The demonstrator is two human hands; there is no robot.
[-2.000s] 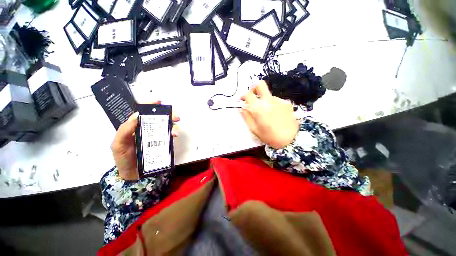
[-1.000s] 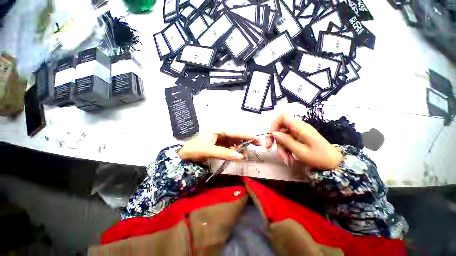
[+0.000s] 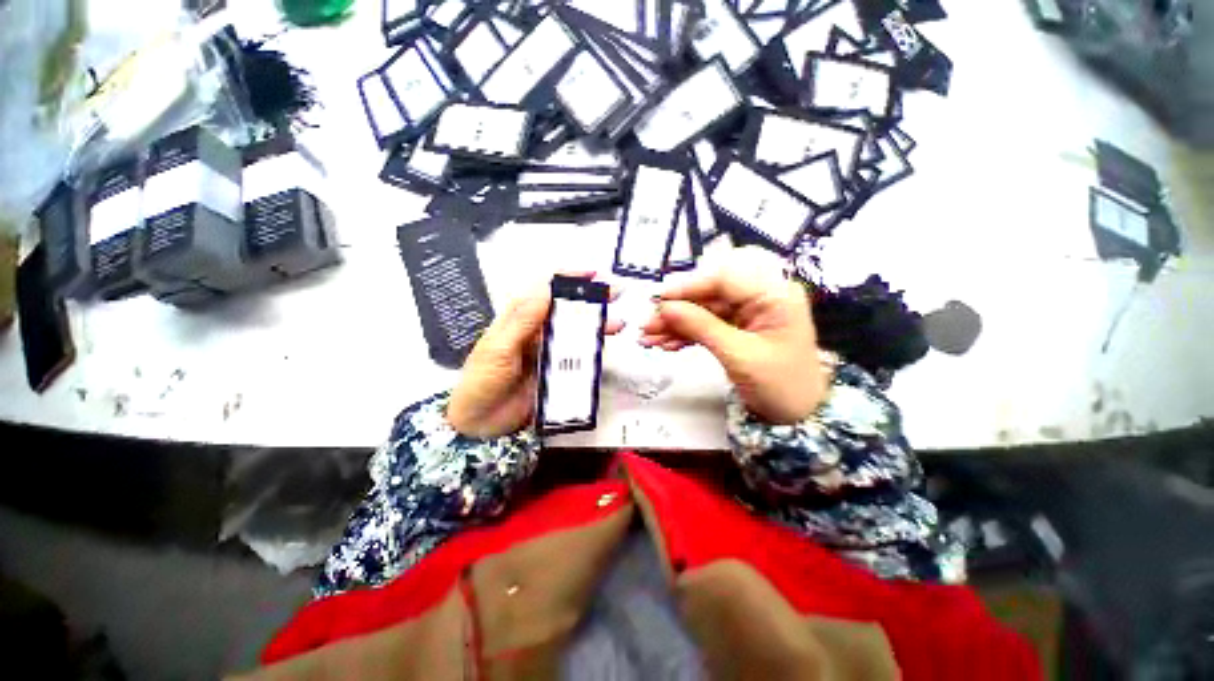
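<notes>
My left hand [image 3: 499, 369] holds a black hang tag [image 3: 573, 357] upright, with its white barcode panel showing and its hole at the top. My right hand [image 3: 755, 333] is just right of the tag, thumb and fingertips pinched together near the tag's top. A thin string seems to be at the fingertips, but it is too small to tell clearly. The stack of loose tags [image 3: 445, 289] lies left of my hands, text side up. The string bundle [image 3: 872, 319] lies right of my right hand, partly behind it.
A large pile of finished tags [image 3: 652, 220] spreads across the far centre. Banded tag packs [image 3: 191, 213] stand far left, with a black tuft [image 3: 273, 87] and clear plastic bag [image 3: 160, 83] behind. A grey disc [image 3: 953, 327] lies right. A smaller tag group [image 3: 1126, 213] lies far right.
The tag has turned from edge-on to facing me. My hands have separated slightly, and my right hand has risen a little. The view has also shifted, moving the pile and packs left in the picture.
</notes>
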